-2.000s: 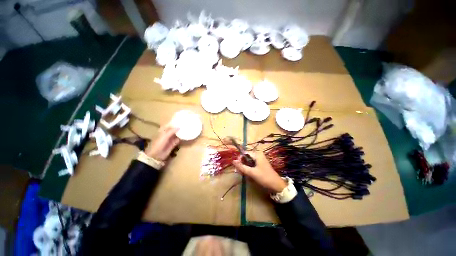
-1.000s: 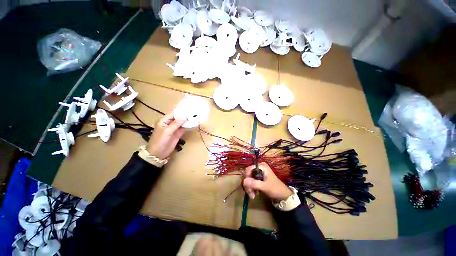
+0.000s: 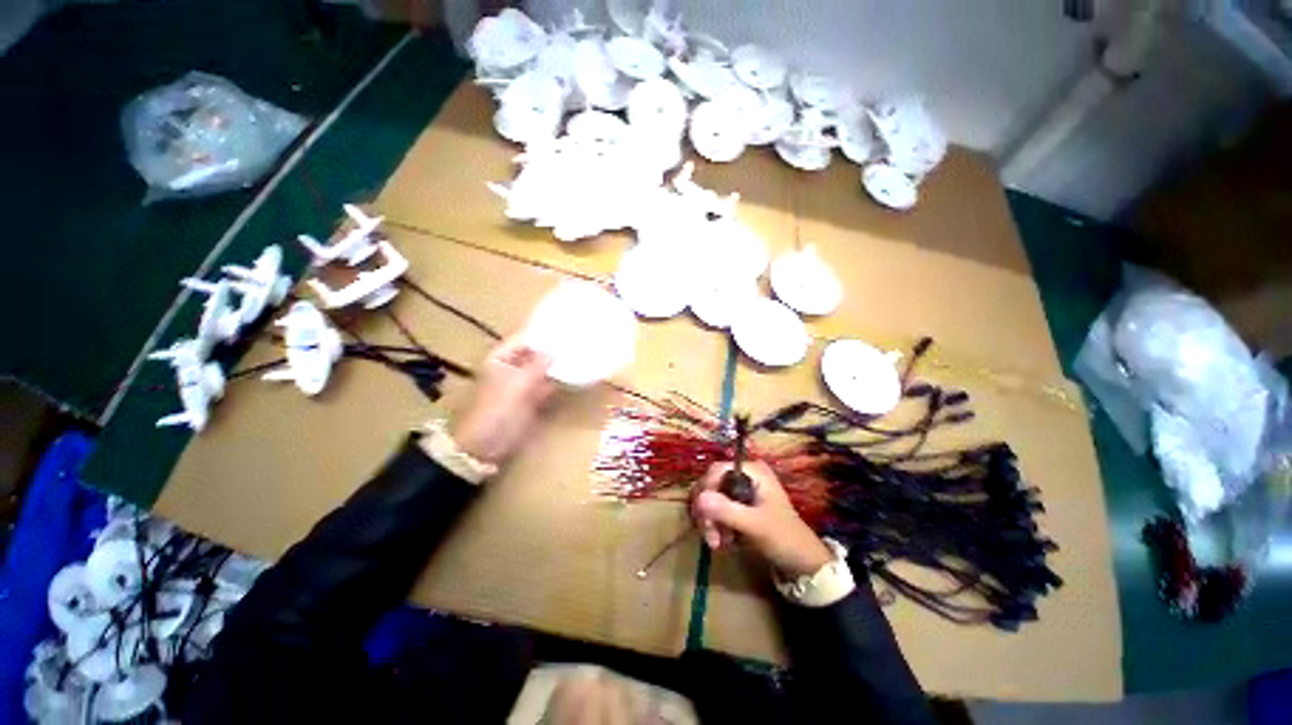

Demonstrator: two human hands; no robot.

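Observation:
My left hand [image 3: 509, 401] holds a round white plastic housing [image 3: 582, 334] by its left edge, above the cardboard. The housing is overexposed and its centre hole does not show. My right hand [image 3: 745, 511] is closed round the short brown handle of a hand tool [image 3: 738, 484], its thin dark shaft pointing away from me. That hand rests over a bundle of lead wires [image 3: 666, 451], with red wires and pale tips on the left. Black connectors [image 3: 1013, 531] fan out at the bundle's right end.
Loose white housings [image 3: 659, 121] are heaped at the far side of the cardboard [image 3: 942, 255]. Wired housings [image 3: 306, 347] lie at left, and more fill a blue bin [image 3: 43, 545] lower left. Clear plastic bags lie far left [image 3: 206, 135] and right [image 3: 1190, 383]. A red-and-black wire coil [image 3: 1193, 569] lies at right.
My left hand has moved a little right with the white housing, closer to the wire bundle. My right hand stays over the bundle, still gripping the tool. The view has shifted slightly.

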